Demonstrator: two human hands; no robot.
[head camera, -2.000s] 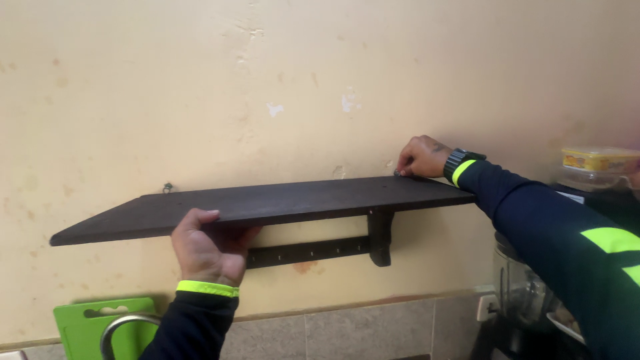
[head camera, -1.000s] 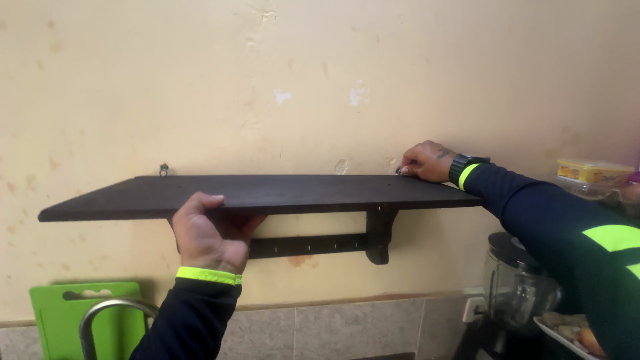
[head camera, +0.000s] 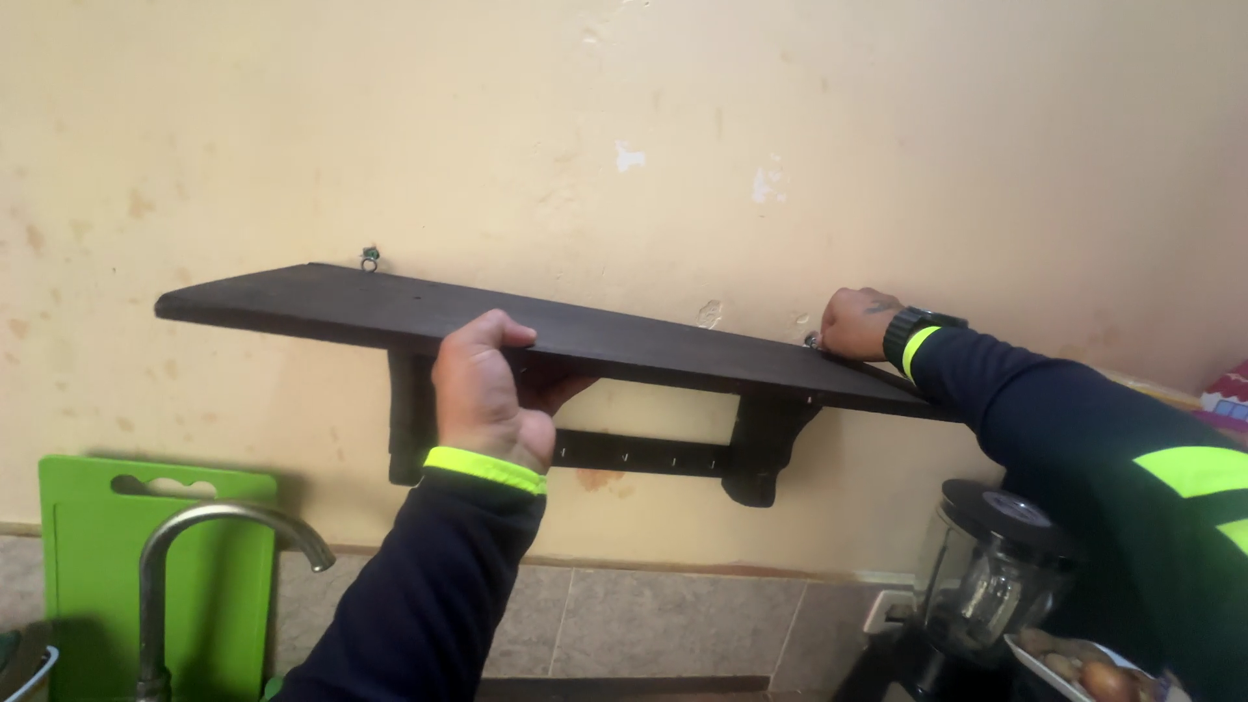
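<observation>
A dark wooden wall shelf (head camera: 604, 336) with two brackets and a hook rail (head camera: 634, 453) beneath is against the beige wall, tilted down to the right. My left hand (head camera: 497, 395) grips its front edge, thumb on top and fingers underneath. At the back edge on the right, my right hand (head camera: 858, 322), with a black watch on the wrist, has its fingers at a small metal fastener (head camera: 811, 340); its fingertips are partly hidden. A metal ring fastener (head camera: 370, 258) shows on the wall at the shelf's back left.
Below left, a green cutting board (head camera: 224, 575) leans on the wall behind a curved metal faucet (head camera: 161, 585). At the lower right are a blender (head camera: 994, 556), a wall outlet (head camera: 887, 611) and a tray of round produce (head camera: 1102, 673). Grey tiles (head camera: 673, 624) line the lower wall.
The view has tilted, so the shelf appears more slanted. My left hand still holds the front edge and my right hand remains at the back right fastener.
</observation>
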